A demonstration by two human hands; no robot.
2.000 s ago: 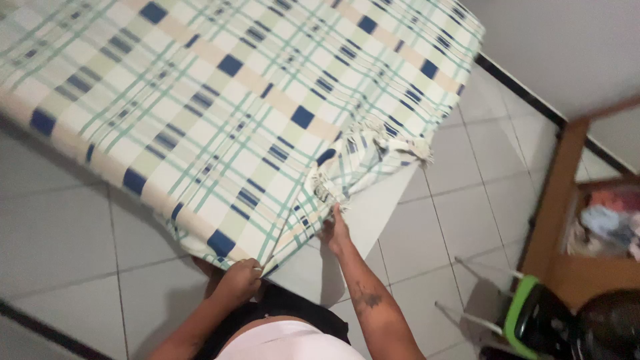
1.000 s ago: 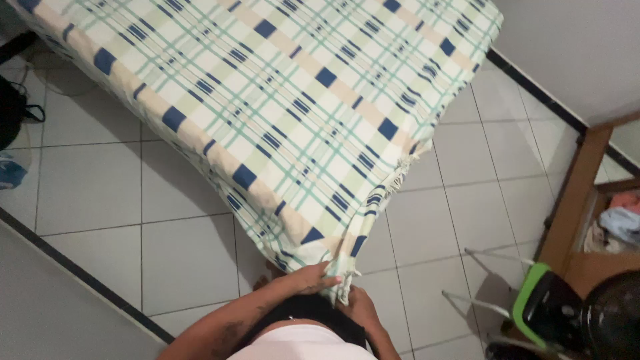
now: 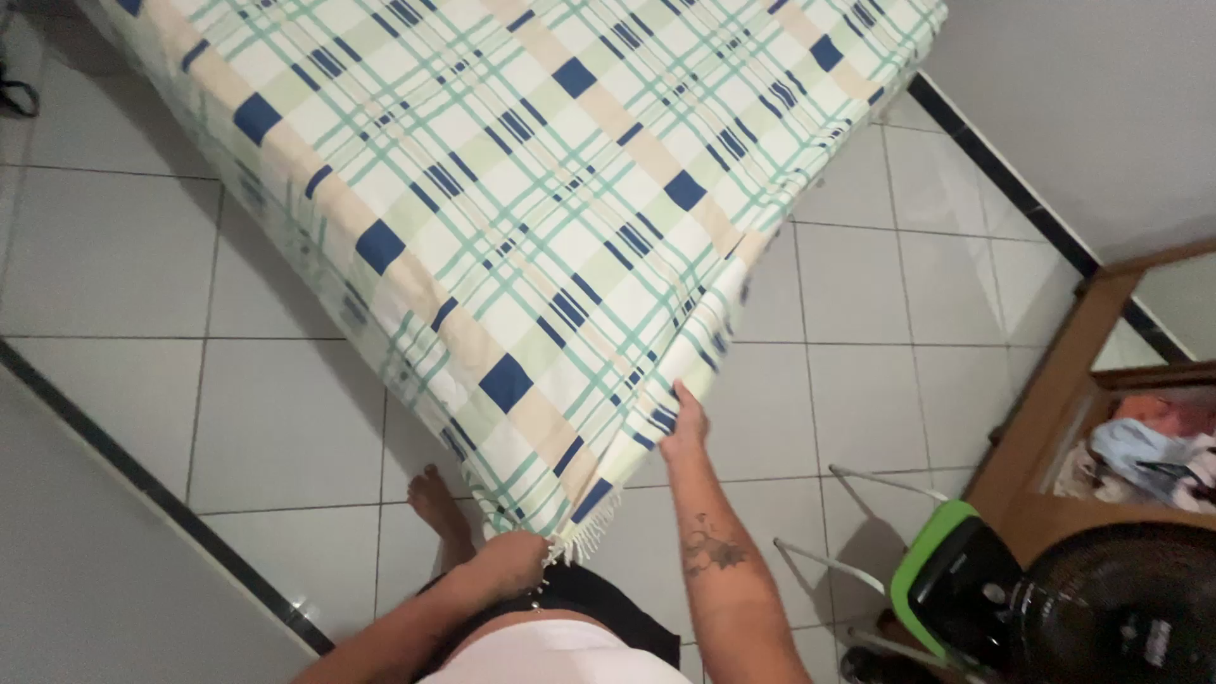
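A plaid bedspread (image 3: 532,209) in white, green, beige and navy covers a bed, with its fringed edge hanging at the near corner. My left hand (image 3: 518,560) is closed on the fringed corner, close to my waist. Farther right, my right hand (image 3: 686,425) grips the cloth along the right side, the thumb on top and the other fingers hidden. Between the two hands the cloth forms a fold with white fringe (image 3: 589,527) below it.
Grey tiled floor (image 3: 855,294) surrounds the bed. On the right stand a green and black chair (image 3: 936,570), a dark fan (image 3: 1121,608) and a wooden cabinet (image 3: 1035,418) holding clothes (image 3: 1140,451). Walls rise at lower left and upper right. My bare foot (image 3: 439,503) is beside the bed.
The bunched cloth on the right side now hangs down over the edge. My right hand has moved from beside my left hand at the corner up along the right side.
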